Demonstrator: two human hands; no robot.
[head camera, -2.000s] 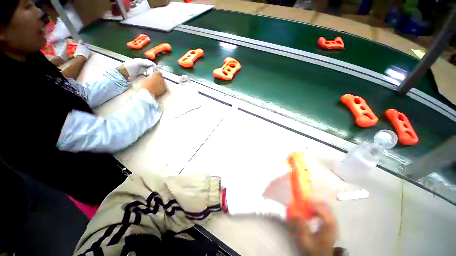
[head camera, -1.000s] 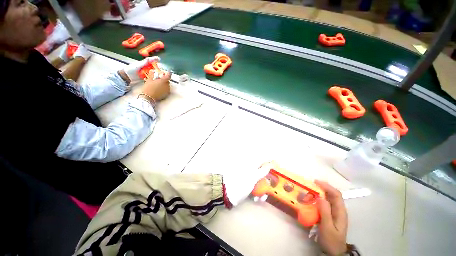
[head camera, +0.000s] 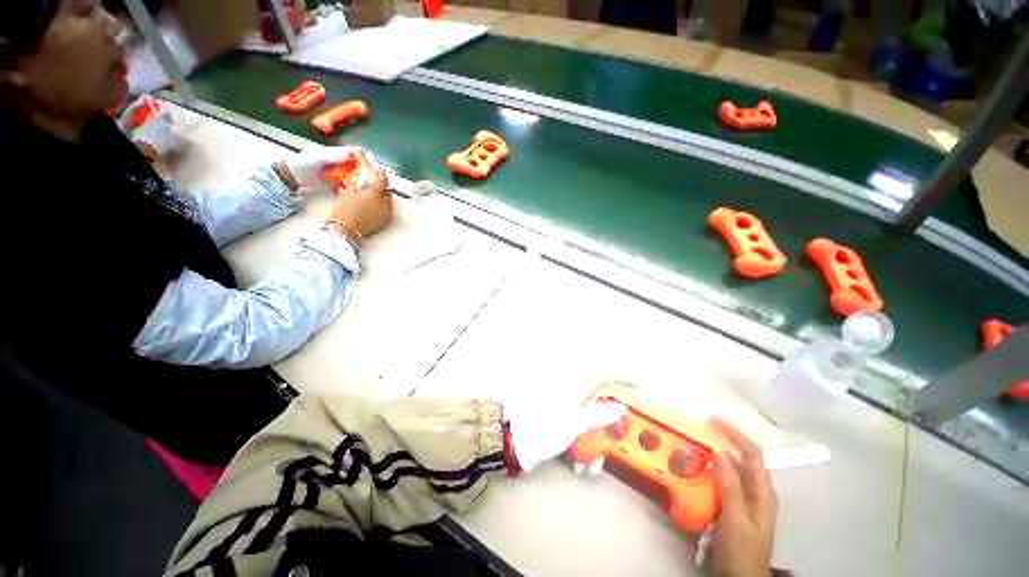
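An orange controller shell (head camera: 658, 446) is held over the white bench, its openings facing up. My left hand (head camera: 553, 425), in a white glove with a dark red cuff edge, grips its left end. My right hand (head camera: 745, 502) grips its right end, with the fingers along the upper edge and something white at the fingertips below. The right hand looks mostly bare and is cut off by the bottom of the view at the wrist.
A translucent bottle (head camera: 807, 378) stands at the bench edge, with a white strip (head camera: 796, 456) near it. The green conveyor (head camera: 609, 180) carries several orange shells. A neighbour (head camera: 243, 304) sits at left, holding another shell. A slanting grey post (head camera: 970, 130) stands at right.
The shell, upright and blurred at first, was turned flat between both my hands and now sits slightly lower. The belt's near shells have moved left, and another appears at the right edge. The neighbour now holds a shell.
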